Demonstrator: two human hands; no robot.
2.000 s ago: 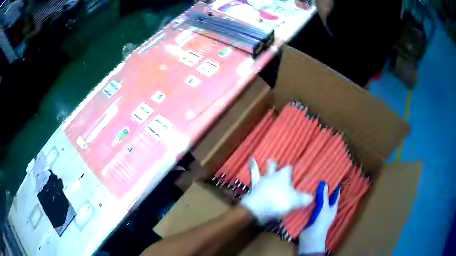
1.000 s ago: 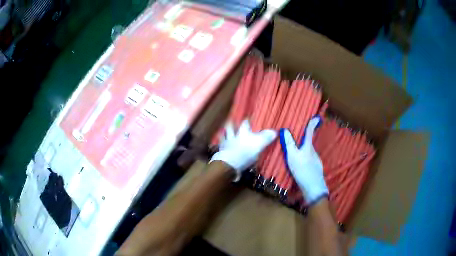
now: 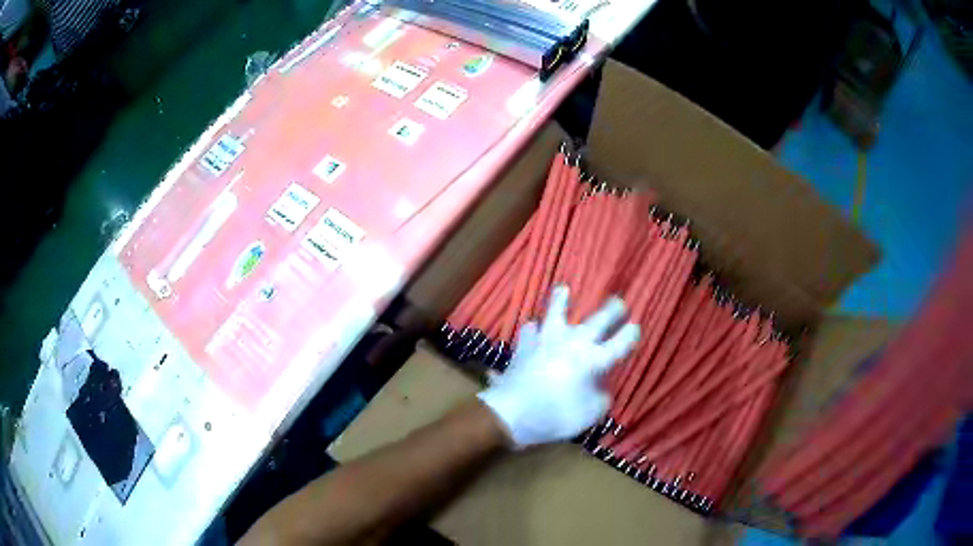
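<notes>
Many slim red rods [image 3: 683, 352] with black and silver tips lie in layers in an open brown carton [image 3: 736, 160]. My left hand [image 3: 560, 368], in a white glove, rests on the rods at the carton's near left, fingers apart. A thick, blurred bunch of red rods [image 3: 875, 416] is raised over the carton's right side, cut off by the picture's right edge. Dark blue glove parts of my right hand [image 3: 905, 501] show under this bunch; the rest of that hand is hidden or out of the picture.
A long bench with a pink-red printed sheet [image 3: 309, 160] and a white sheet [image 3: 176, 459] runs along the left. Silver metal profiles [image 3: 491, 27] with black ends lie at its far end. A black pad [image 3: 107, 421] lies near its close end. Blue floor [image 3: 918, 181] shows at right.
My right hand has moved from the middle of the carton to the right edge, with a bunch of rods raised there. My left hand has shifted slightly right and down over the rods.
</notes>
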